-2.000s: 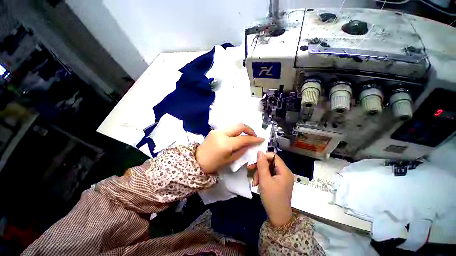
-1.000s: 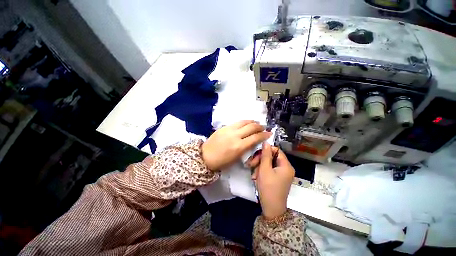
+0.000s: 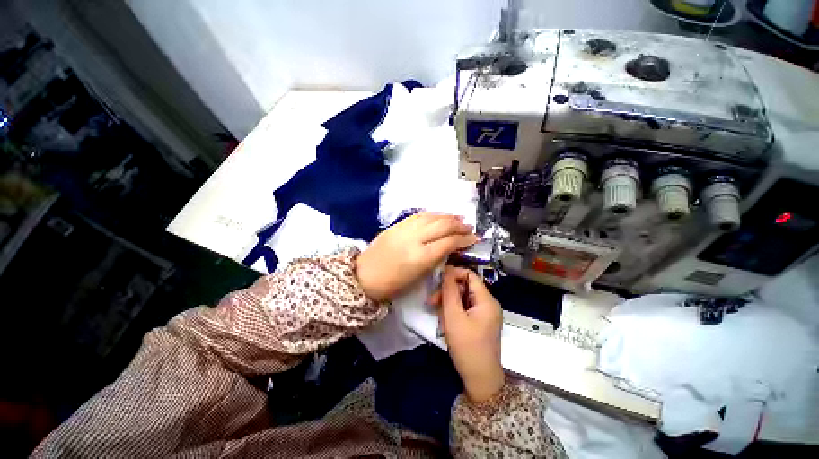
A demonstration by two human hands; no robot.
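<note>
The white garment panel (image 3: 418,179) lies left of the overlock machine (image 3: 656,90) and runs down under my hands. A navy panel (image 3: 337,179) lies beside it on the table; more navy cloth (image 3: 413,394) hangs at my lap. My left hand (image 3: 415,255) presses on the white cloth, fingertips beside the presser foot area (image 3: 492,244). My right hand (image 3: 471,327) is just below it, thumb and fingers pinched at the cloth's edge near the foot. A dark narrow edge shows between the hands. Whether the right hand also holds a small tool cannot be told.
A pile of white pieces (image 3: 709,359) lies on the machine bed at right. Four tension dials (image 3: 620,186) and a control panel (image 3: 763,224) with red digits face me. A pale wall stands behind; the floor at left is dark and cluttered.
My right hand has moved a little left and down from the foot. My left hand has shifted slightly and lies flatter. The machine sits slightly lower and further right than in the oldest frame.
</note>
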